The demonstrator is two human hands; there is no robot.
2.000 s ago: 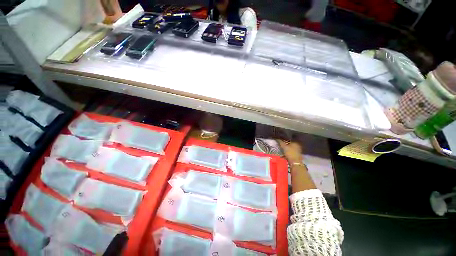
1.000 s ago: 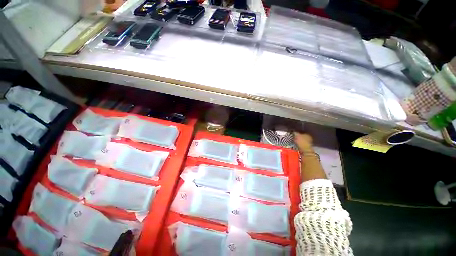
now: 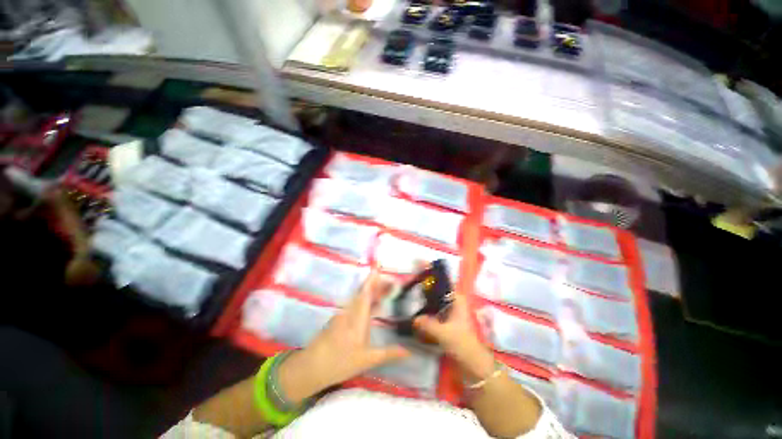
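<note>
A black handheld unit point(image 3: 436, 288) with a shiny, light-reflecting part is held above the red trays. My right hand point(image 3: 456, 336) grips its lower right side. My left hand point(image 3: 343, 339), with a bright green wristband, is beside its left side, thumb and fingers apart; any contact is too blurred to tell. Under the hands, whitish frosted pouches point(image 3: 321, 273) lie in rows in a red tray point(image 3: 249, 341). A second red tray point(image 3: 647, 343) on the right also holds rows of pouches.
A black tray point(image 3: 287, 201) of pouches stands left of the red ones. A raised white shelf point(image 3: 514, 90) behind holds black units point(image 3: 439, 53) and clear trays. A small fan point(image 3: 610, 195) is below it. Another person's arm point(image 3: 75, 236) shows at far left.
The view has swung left. My right hand has come back from near the fan to above the trays and now holds the black unit. My left hand has come into view.
</note>
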